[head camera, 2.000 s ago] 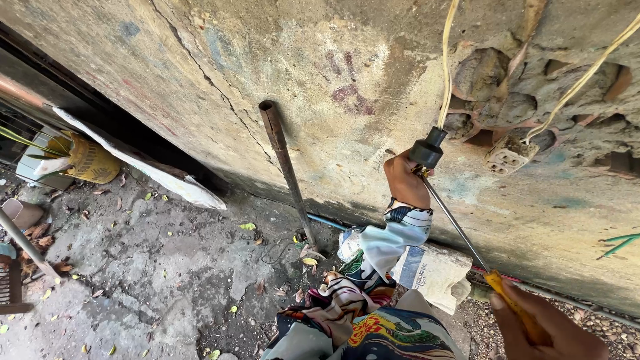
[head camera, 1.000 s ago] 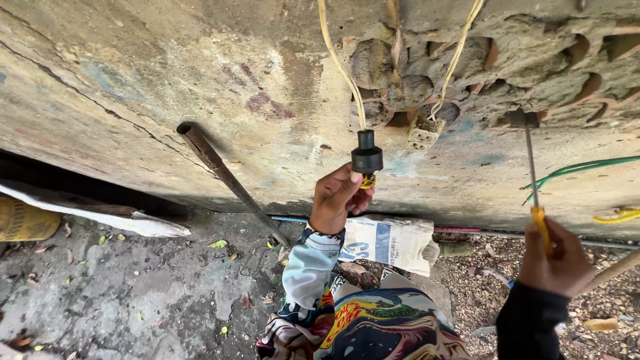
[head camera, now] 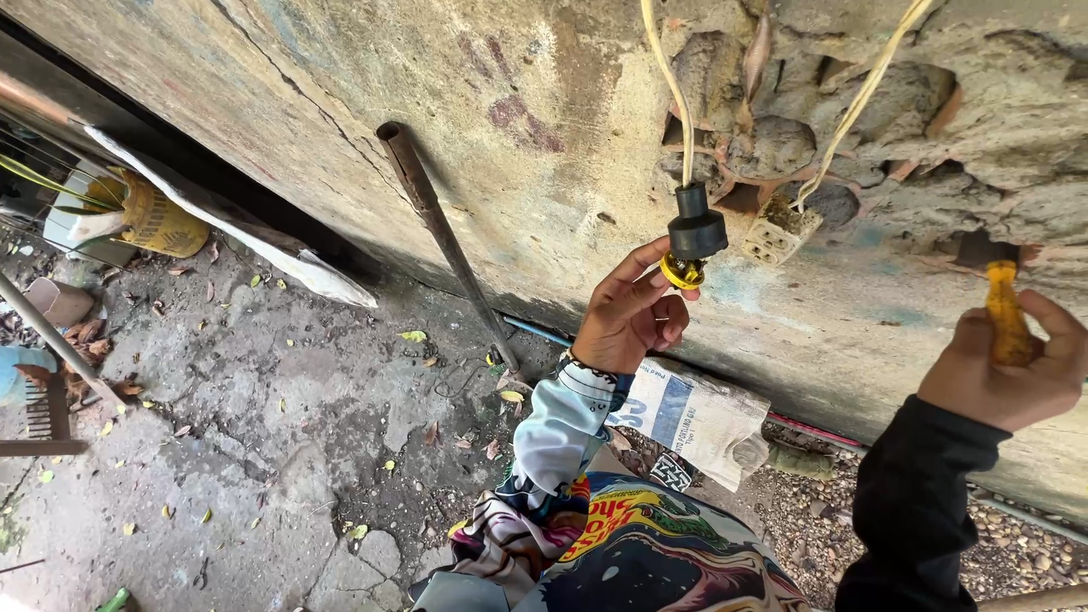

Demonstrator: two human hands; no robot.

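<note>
My left hand (head camera: 633,310) pinches the yellow core (head camera: 682,272) of an electrical connector between thumb and fingers. Right above it the black plug housing (head camera: 697,223) hangs on a pale cable (head camera: 676,85). To its right a dirty white socket block (head camera: 782,229) hangs by twisted wires. My right hand (head camera: 1011,365) is at the right edge, its fingers around the yellow handle of a screwdriver (head camera: 1006,310). The handle's upper end is at a hole (head camera: 982,251) in the wall; the shaft is out of sight, seemingly inside the hole.
The wall (head camera: 408,76) has broken, hollow bricks at upper right. A rusty metal pipe (head camera: 446,242) leans on it. A paper cement bag (head camera: 697,416) lies at its foot, beside gravel. A rake (head camera: 47,416), a yellow bag (head camera: 161,221) and a white sheet (head camera: 229,221) are at left.
My right hand has moved the screwdriver from the connector over to the wall hole at the right. Its shaft showed one second ago and is now hidden. The left hand has stayed at the connector.
</note>
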